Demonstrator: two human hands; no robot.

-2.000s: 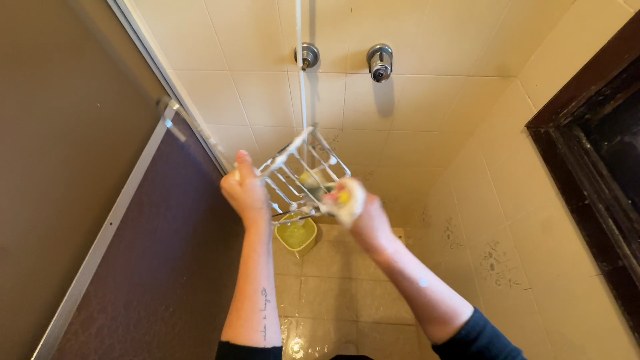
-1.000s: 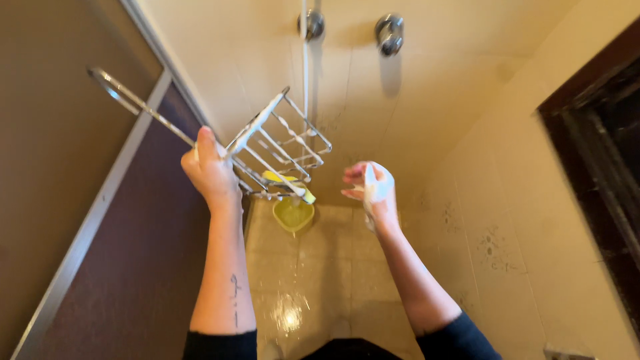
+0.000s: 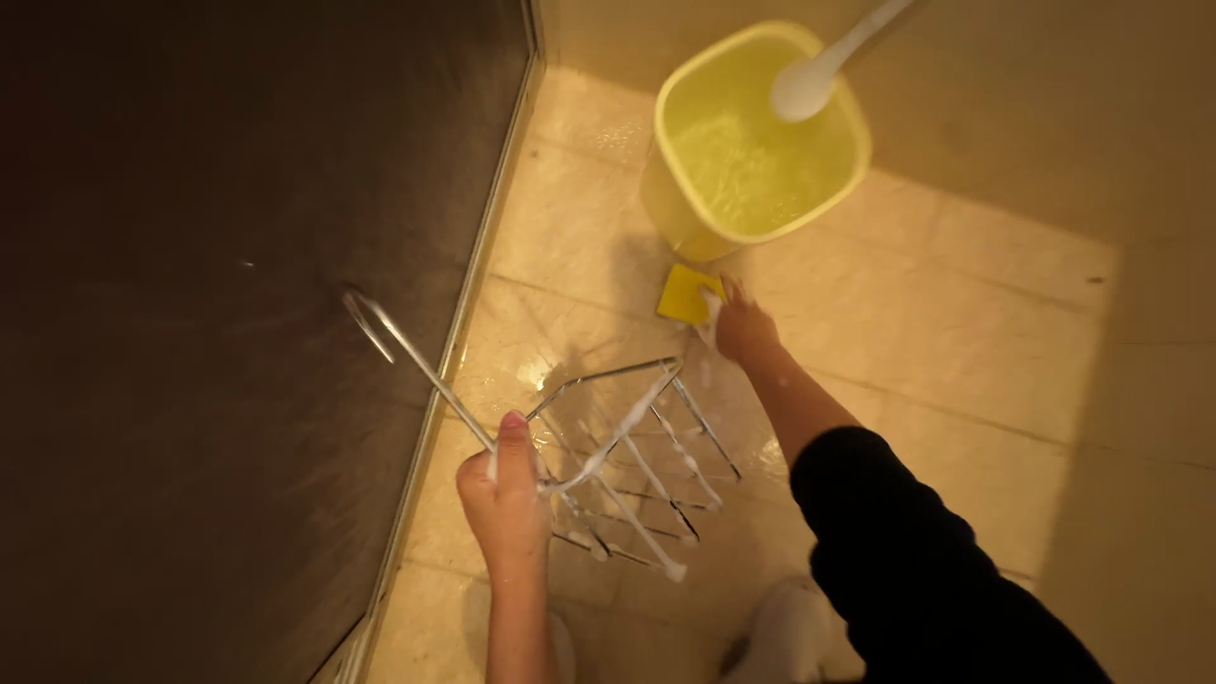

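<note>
A metal wire shower caddy [image 3: 622,446], streaked with white suds, is held by its long hooked handle in my left hand [image 3: 508,489]. The hook end points to the upper left, in front of the dark panel. My right hand [image 3: 746,323] reaches down beside a yellow sponge [image 3: 682,294], its fingers at the sponge's right edge; whether they grip it I cannot tell. Something whitish and sudsy shows at that hand's palm side. Just above the sponge is a yellow plastic bucket [image 3: 698,214] with water in it.
A white hose or handle with a rounded end [image 3: 803,87] reaches over the bucket from the top right. A dark shower panel [image 3: 237,332] with a metal frame [image 3: 475,256] runs down the left. My feet, partly seen, are on the wet tiled floor [image 3: 959,313] at the bottom.
The view has tipped down to the floor. My right hand has gone down to the yellow sponge near the bucket. The caddy remains in my left hand.
</note>
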